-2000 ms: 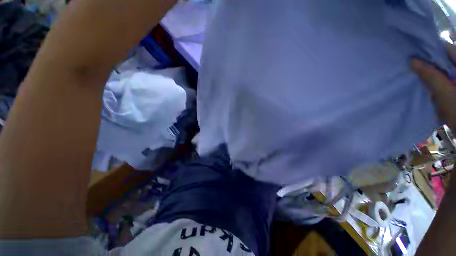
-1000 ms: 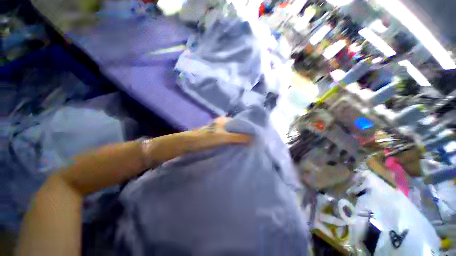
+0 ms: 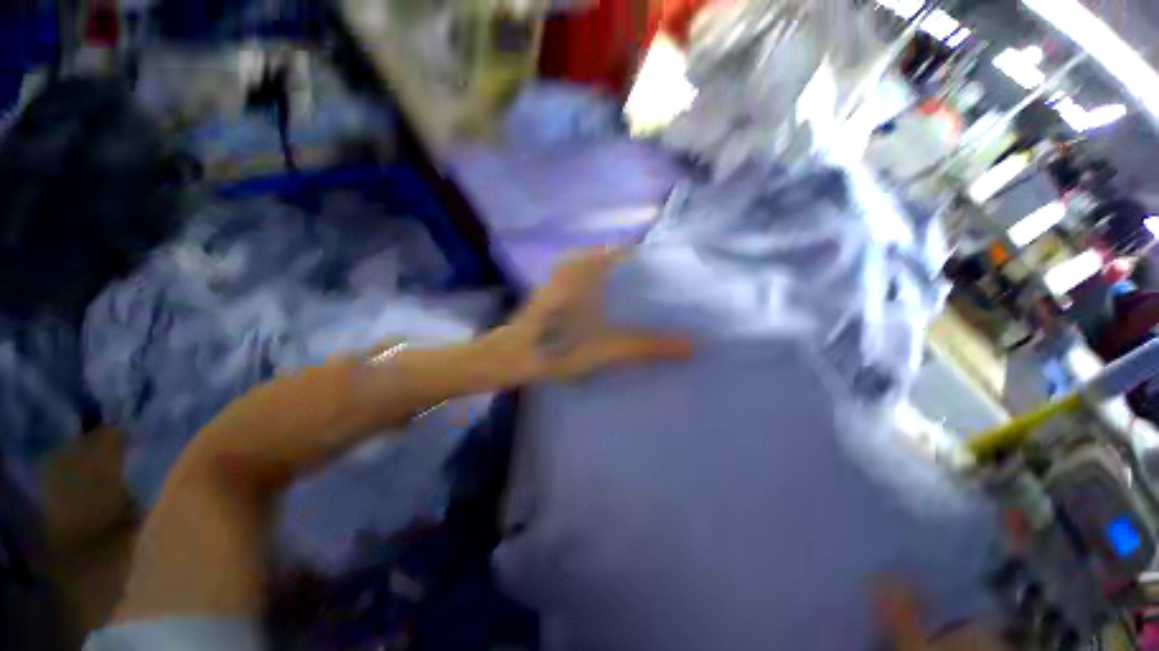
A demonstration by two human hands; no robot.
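Note:
A large blue-grey garment piece hangs and spreads in front of me, over the near edge of the purple-covered surface. My left hand lies on its upper left edge, thumb over the cloth and the other fingers partly hidden; it grips the cloth. My right hand is at the lower right, blurred and cut off by the bottom edge, with fingertips against the cloth; its grip cannot be made out. A heap of similar cloth lies just behind the piece.
The purple-covered surface runs behind my left hand. Heaped light cloth lies at the left by a blue crate edge. A control panel with a blue screen and a yellow-grey bar stand at the right.
The view has swung left, so the machine area has moved to the right edge. The cloth is spread flatter, my left hand sits at its upper left edge, and my right fingertips have come into view.

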